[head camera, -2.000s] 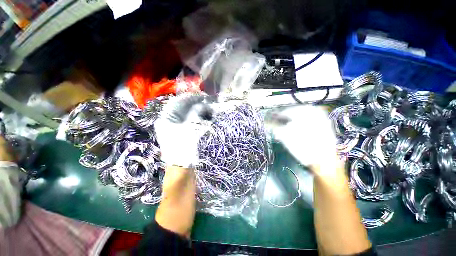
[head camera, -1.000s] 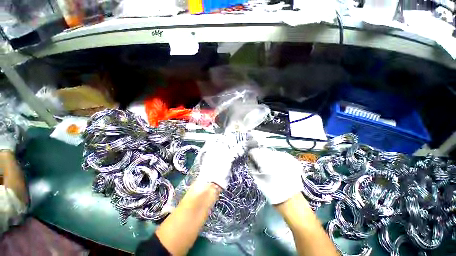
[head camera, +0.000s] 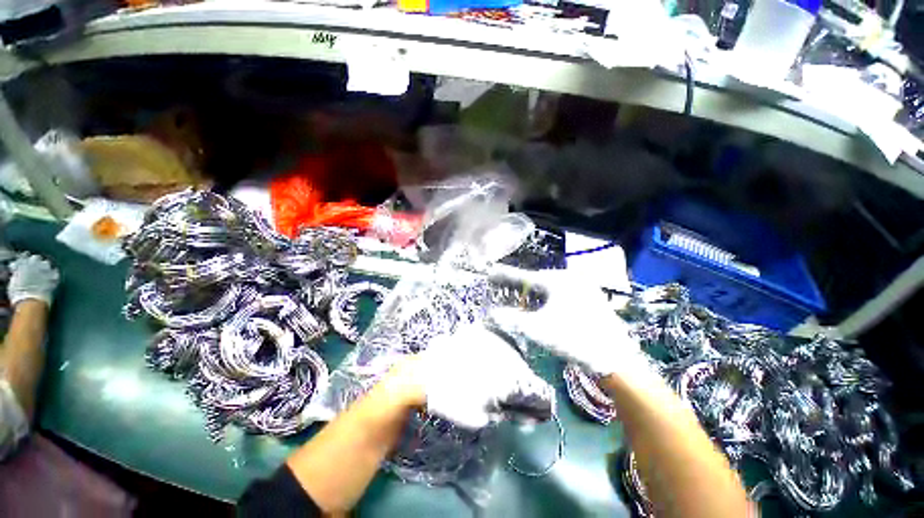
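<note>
My left hand (head camera: 468, 376), in a white glove with grey fingers, is over the front of the loose wire heap (head camera: 431, 445). Its curled fingertips meet the upper end of a single open wire ring (head camera: 560, 445) at the bench's front; whether they grip it is unclear. My right hand (head camera: 575, 322), gloved and blurred, is above and right of my left. Its fingers point left over the heap's rear right; what they hold cannot be told. Clear plastic (head camera: 375, 339) lies around the heap, partly hidden by my hands.
Ring bundles are piled left (head camera: 258, 344) and right (head camera: 724, 395) of the heap. Behind are red-orange material (head camera: 319, 210), a crinkled clear bag (head camera: 476, 218), a white sheet (head camera: 598, 265) and a blue bin (head camera: 719, 273). A coworker's gloved hand (head camera: 32, 278) is at far left. A shelf (head camera: 486, 63) spans above.
My hands, close together over the heap one second ago, have parted. My left hand has moved forward and right to the single ring. My right hand stays farther back. The view has shifted slightly.
</note>
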